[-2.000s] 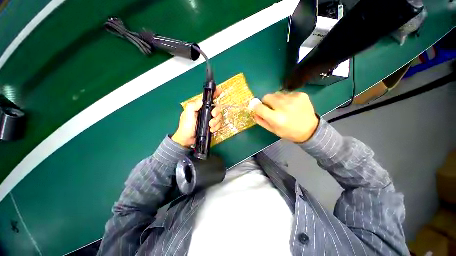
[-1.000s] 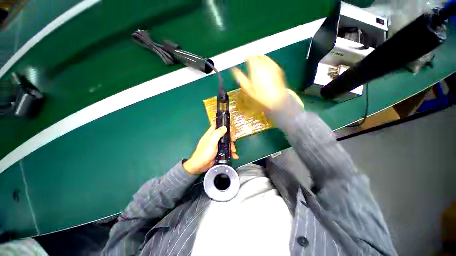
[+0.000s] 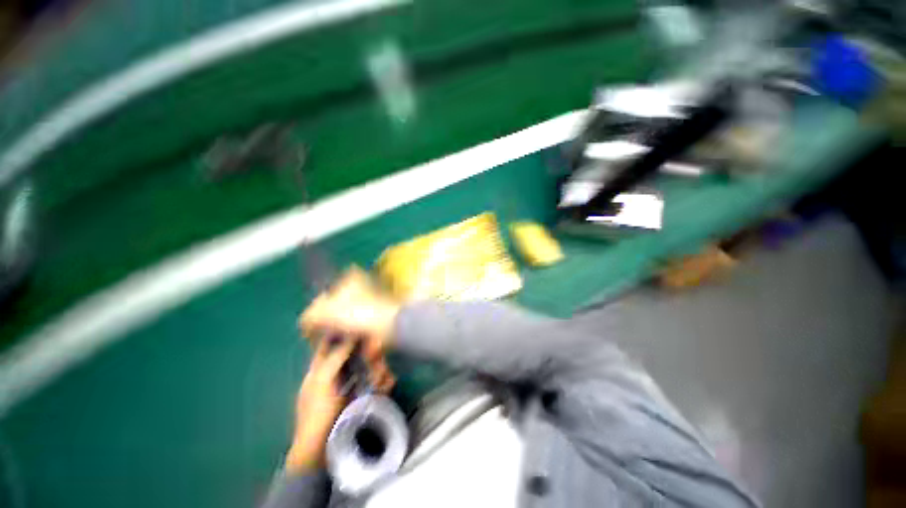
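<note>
The image is blurred. My left hand (image 3: 320,397) holds the black hair dryer body near its round head, whose pale grey ring (image 3: 368,444) and dark hole face me. My right hand (image 3: 350,310) is closed around the upper part of the handle, just above my left hand. A dark part (image 3: 316,266) sticks out beyond my right hand; I cannot tell if it is the sleeve or the cord's end. The cord bundle (image 3: 256,151) lies on the belt. The yellow-brown work pad (image 3: 452,260) lies to the right of my hands.
A yellow bulb handle (image 3: 536,244) lies right of the pad. The white-grey screw feeder (image 3: 636,210) stands farther right, with the black electric screwdriver (image 3: 661,154) in front of it. A white strip (image 3: 417,187) edges the belt. A dark unit (image 3: 14,243) is at far left.
My right hand has moved down and left from above the pad onto the handle. The black sleeve no longer shows at the white strip. The view has shifted; the yellow bulb handle is uncovered.
</note>
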